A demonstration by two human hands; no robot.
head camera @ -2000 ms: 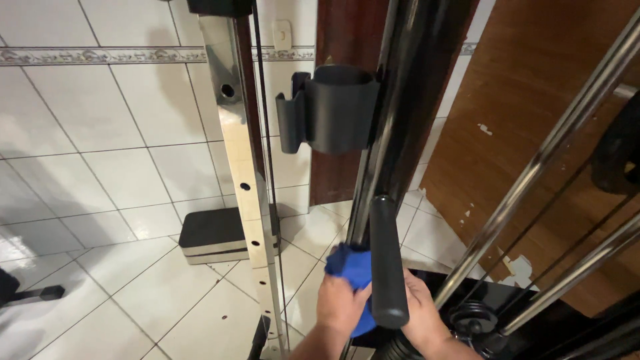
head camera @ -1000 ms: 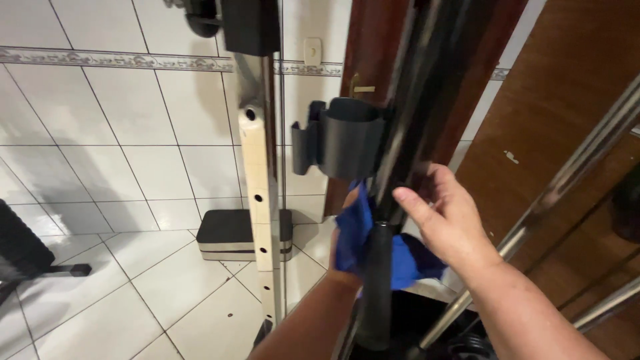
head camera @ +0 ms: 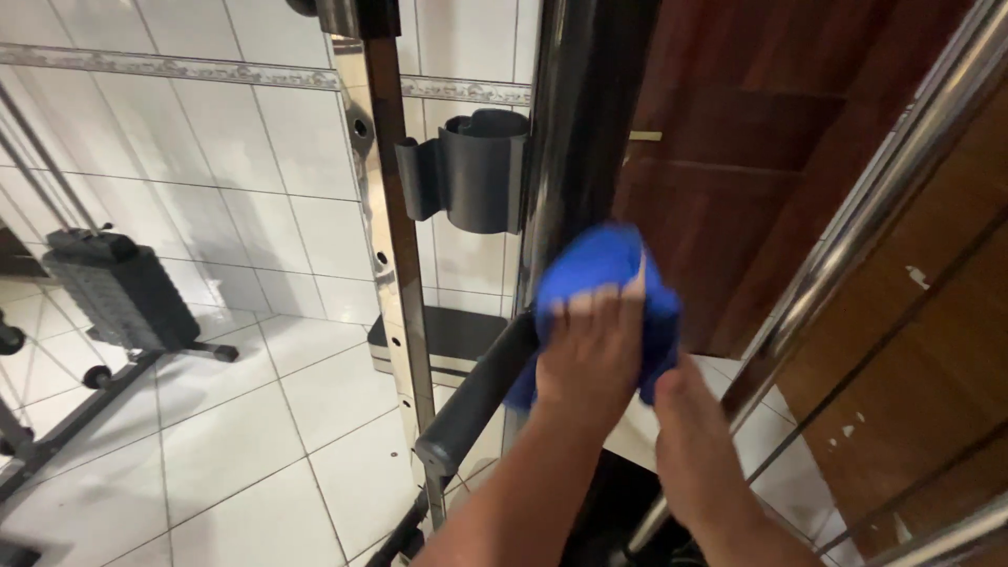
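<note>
My left hand [head camera: 591,346] presses a blue cloth [head camera: 591,260] against the black upright post [head camera: 587,118] of a gym machine, its fingers spread over the fabric. Close on its right, my right hand [head camera: 685,409] is at the cloth's lower right edge; blur and the angle hide whether it grips it. A black padded handle [head camera: 480,394] slants down to the left beside my left hand. Above it, a dark grey cup holder [head camera: 484,177] is fixed at the left side of the post.
A chrome upright with holes [head camera: 386,260] stands left of the post. Slanting chrome guide rods [head camera: 835,244] and cables run on the right. Behind are a dark wooden door [head camera: 724,181], a black-topped step block [head camera: 453,335] and, far left, a weight stack [head camera: 122,287].
The blue cloth was low behind the handle, then hung beside the post; it is now spread under my left hand on the post. My right hand has moved down from the post.
</note>
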